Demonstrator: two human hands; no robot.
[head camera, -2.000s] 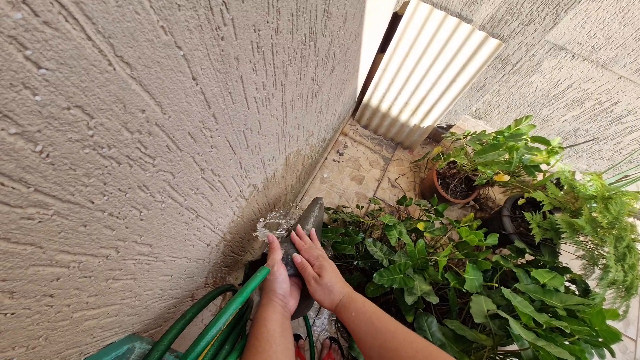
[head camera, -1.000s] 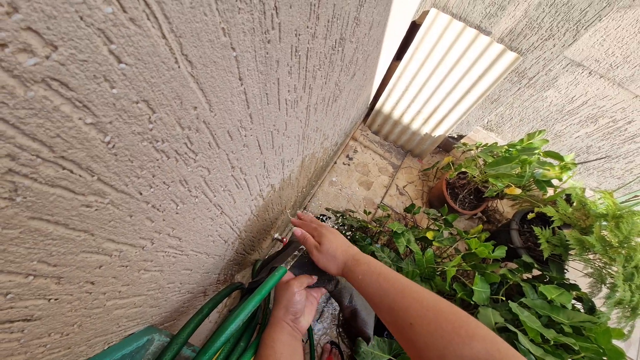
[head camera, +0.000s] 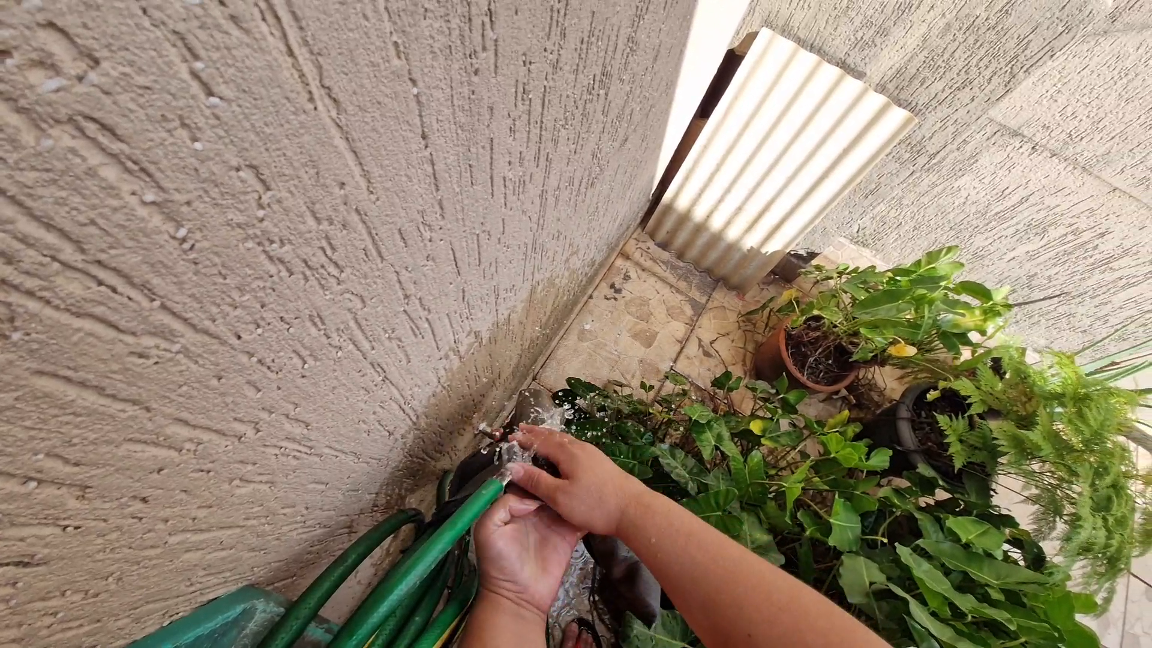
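Note:
Water splashes from the end of a green garden hose at the lower centre, close to the textured wall. Beside the hose end, my left hand is turned palm up with its fingers partly hidden. Over it lies my right hand, its fingers reaching across the hose mouth into the water. A dark grey item shows partly behind and under the hands; what it is and whether a hand holds it cannot be told. More loops of hose hang below, beside the left wrist.
A textured wall fills the left side. Leafy plants spread at the lower right, with a terracotta pot and a black pot behind. A corrugated sheet leans at the back. A green container stands bottom left.
The right hand was lying over the dark item at the hose end a second ago, and the left was lower with curled fingers. Now the hands touch and water splashes around the right fingers.

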